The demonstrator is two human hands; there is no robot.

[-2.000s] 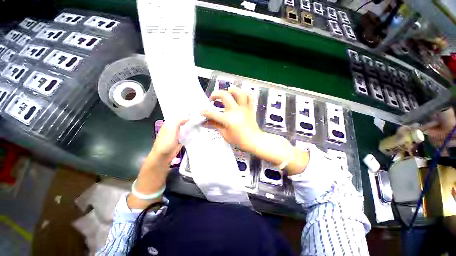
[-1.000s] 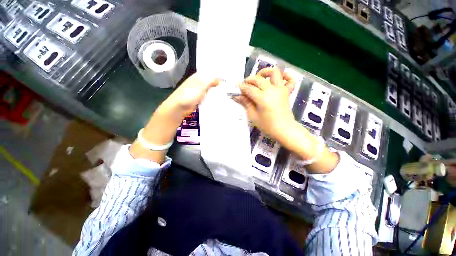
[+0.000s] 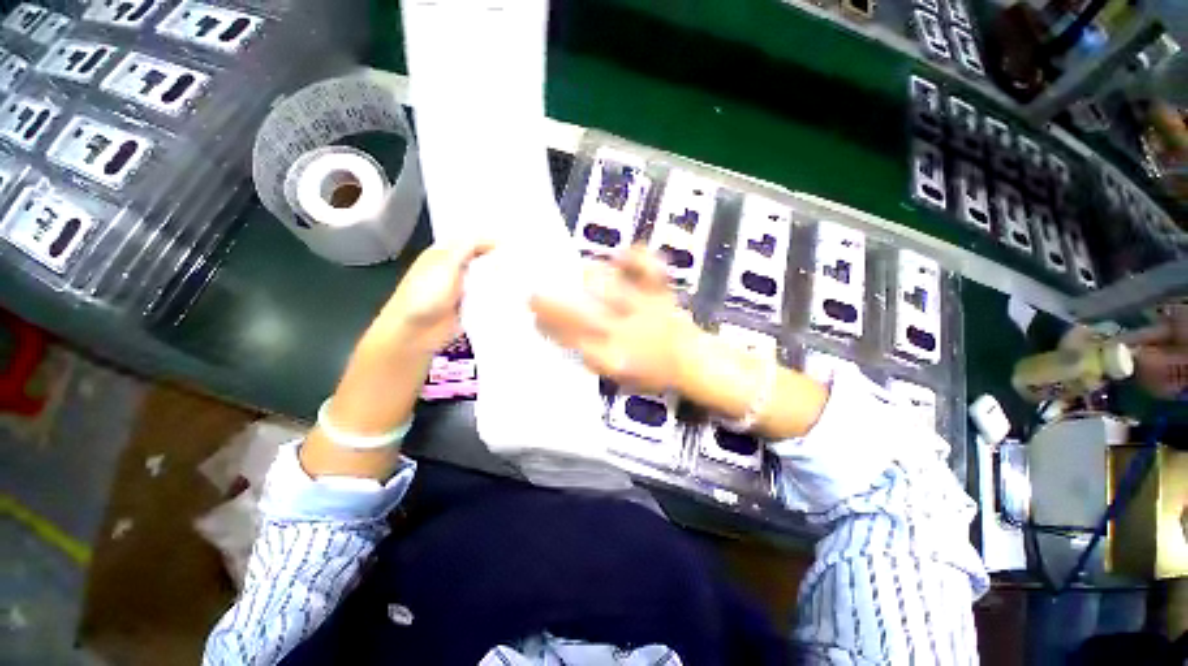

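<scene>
A long white label liner [image 3: 485, 143] runs from the top of the view down past my left hand and drapes toward my lap. My left hand [image 3: 440, 289] grips its left edge. My right hand [image 3: 625, 325] is just right of the liner, blurred, over a clear blister tray [image 3: 941, 371]; whether a label is at its fingertips cannot be told. White devices [image 3: 760, 258] with dark oval windows lie in two rows in the tray; my right hand and the liner hide some. A pink-lit smartphone [image 3: 451, 373] shows partly beside the liner.
A label roll [image 3: 341, 189] stands left of the liner. A stack of filled trays [image 3: 196, 169] is at the left. Beyond are a green conveyor [image 3: 730, 117] and farther filled trays [image 3: 997, 176]. At the right are a cream bottle [image 3: 1075, 371], a grey-white object and a person's hand.
My right hand has come away from the liner's surface toward the tray's near-left devices and blurred. The liner hangs lower over my left hand. The camera view has shifted back and forth.
</scene>
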